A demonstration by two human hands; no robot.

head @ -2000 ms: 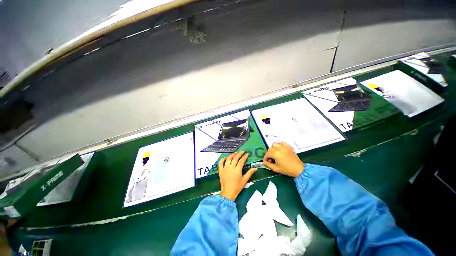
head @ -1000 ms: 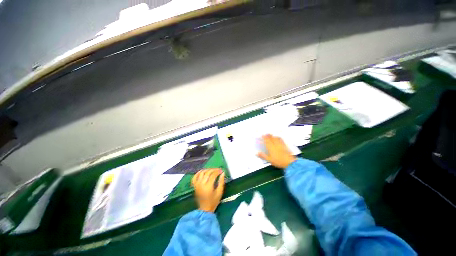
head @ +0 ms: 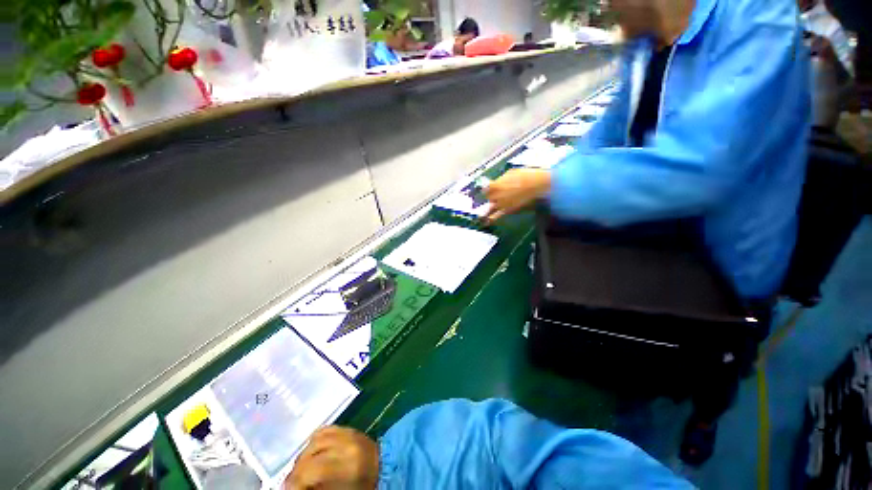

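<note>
My right hand [head: 335, 459] is at the bottom edge of the picture, partly cut off, at the near corner of a white-faced box base [head: 222, 450]. Its fingers look curled, and I cannot tell if they hold anything. A greyish translucent sheet [head: 285, 390] covers part of that base, beside a yellow-and-black mark. A box lid [head: 368, 311] with a laptop picture and "TABLET PC" lettering lies just beyond it. My left hand is not in view.
Another white-faced base [head: 442, 254] and more boxes lie along the green belt. A person in a blue smock [head: 669, 163] reaches over the belt at right, behind a black case [head: 641, 297]. A pale panel [head: 239, 239] runs along the far side, with plants above.
The view has swung to the right and up, bringing the other worker in. My left hand and the white slips have left the picture. My right hand is now at the bottom edge.
</note>
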